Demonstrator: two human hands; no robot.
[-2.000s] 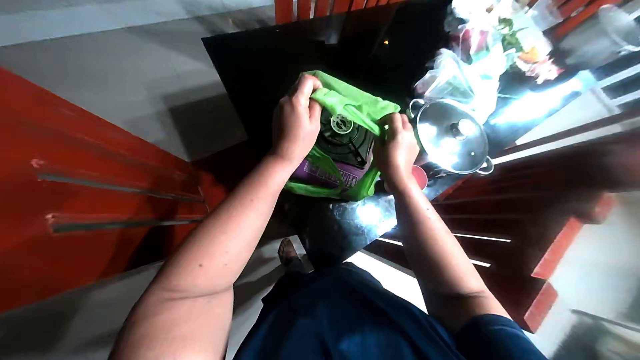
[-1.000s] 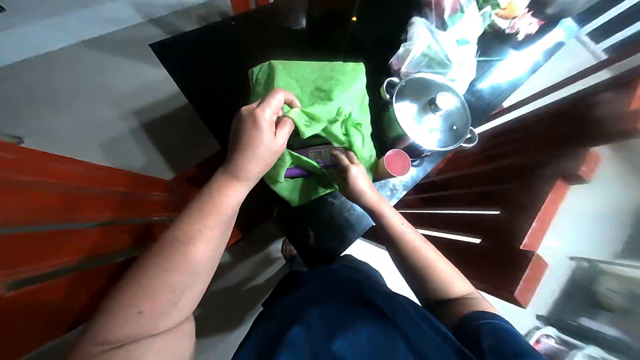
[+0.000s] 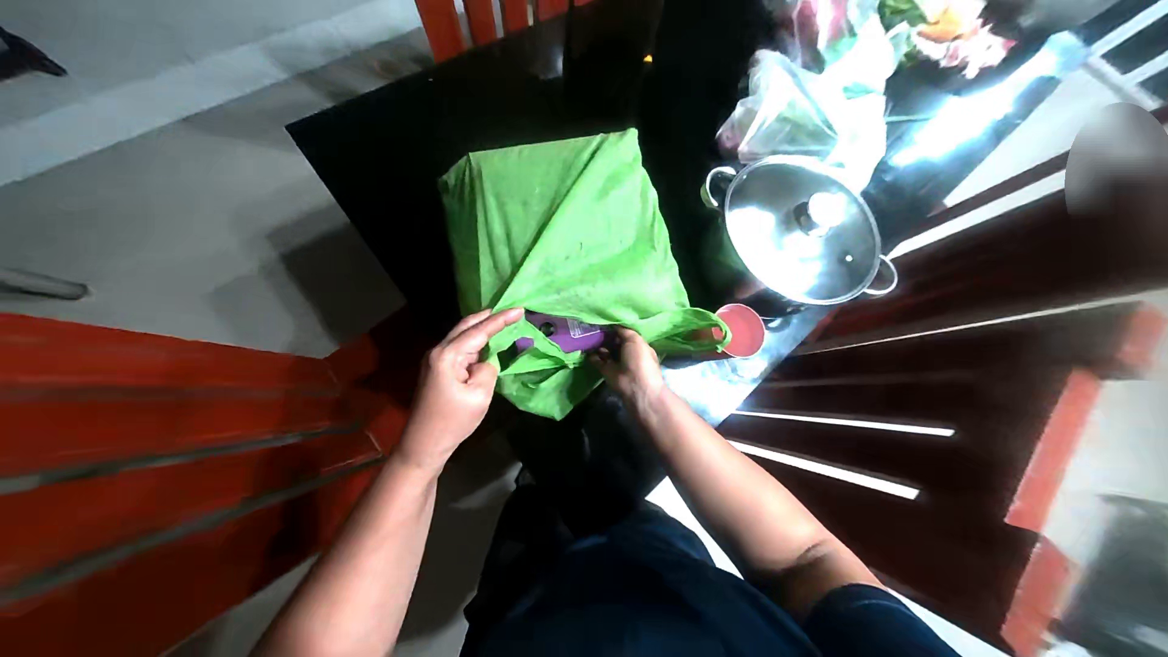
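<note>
A green cloth bag [image 3: 575,228] covers most of a portable gas stove on the dark table. The purple front of the stove [image 3: 570,334] shows through the bag's mouth, between my hands. My left hand [image 3: 461,379] pinches the bag's edge at the left of the opening. At the right of the opening is my right hand [image 3: 631,363], its fingers partly hidden at the purple edge and the cloth; what they grip cannot be told. One loop of the bag lies toward a red cup [image 3: 740,330].
A steel pot with a glass lid [image 3: 803,228] stands right of the bag. Behind it are plastic bags [image 3: 812,109] with contents I cannot make out. The glossy black table [image 3: 365,146] has a corner at left. Red slatted chairs [image 3: 182,392] flank it.
The green bag, bunched with the burner showing two seconds ago, now lies spread over the top of the stove. My hands have come down from its far part to its near edge.
</note>
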